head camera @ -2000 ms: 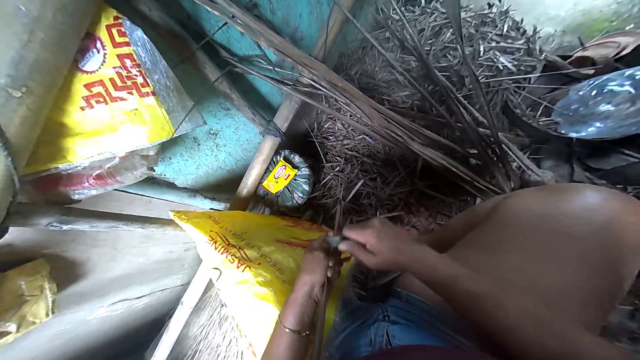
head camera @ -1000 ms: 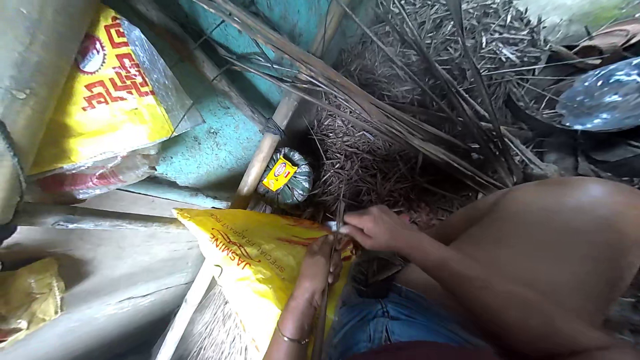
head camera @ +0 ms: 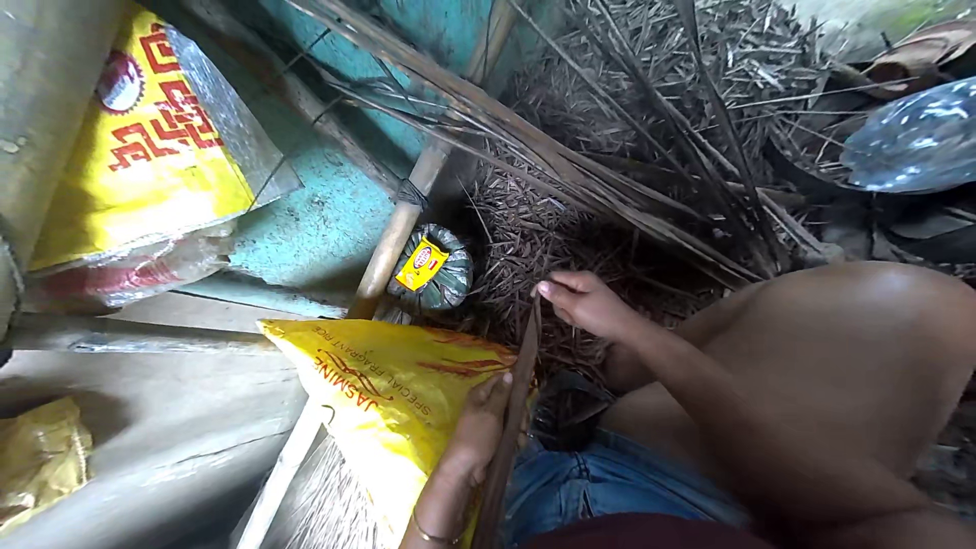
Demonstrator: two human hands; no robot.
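Observation:
A long brown dried leaf strip (head camera: 512, 427) runs from my lap up toward the leaf litter. My left hand (head camera: 485, 423), with a thin bangle at the wrist, is closed around its middle. My right hand (head camera: 576, 301) pinches the strip's narrow upper tip between thumb and fingers. Beneath and left of my left hand lies a yellow printed rice sack (head camera: 381, 381), over a bundle of thin pale sticks (head camera: 328, 496). Whether my right hand also holds a small blade cannot be seen.
A round, dark green wrapped bundle (head camera: 450, 278) with a yellow packet (head camera: 422, 264) sits beside a bamboo pole (head camera: 404, 217). Long dried fronds (head camera: 549, 160) cross above the leaf litter (head camera: 534, 229). Another yellow sack (head camera: 152, 145) hangs at upper left. A clear plastic bottle (head camera: 915, 137) lies at right.
My right hand has moved up and away from my left hand, to the strip's tip. The two hands were close together in both earlier frames. My left hand still grips the strip.

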